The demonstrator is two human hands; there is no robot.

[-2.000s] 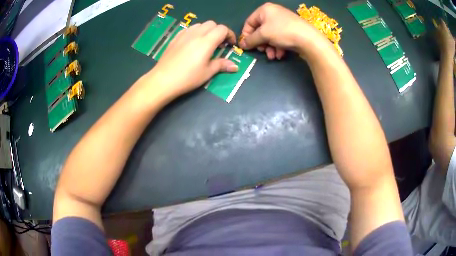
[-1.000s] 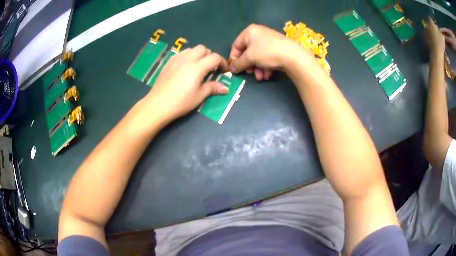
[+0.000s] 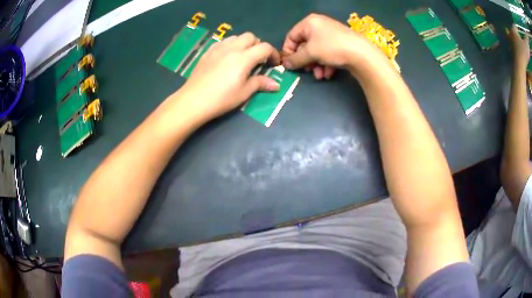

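Observation:
A green board strip lies at a slant on the dark mat in front of me. Its two left boards carry orange S-shaped flex cables at their far ends. My left hand lies over the middle of the strip, its thumb on the rightmost board and its index fingertip at that board's far end. My right hand pinches a small orange-brown flex cable at the same end. The fingers mostly hide this piece, so its seating cannot be told.
An orange heap of flex cables lies beyond my right hand. Boards with orange tabs lie far left. A bare strip and another strip lie right, near another person's arm.
The view has shifted slightly. Both hands stay at the far end of the rightmost board; the orange piece there is now more hidden by the fingers than two seconds ago.

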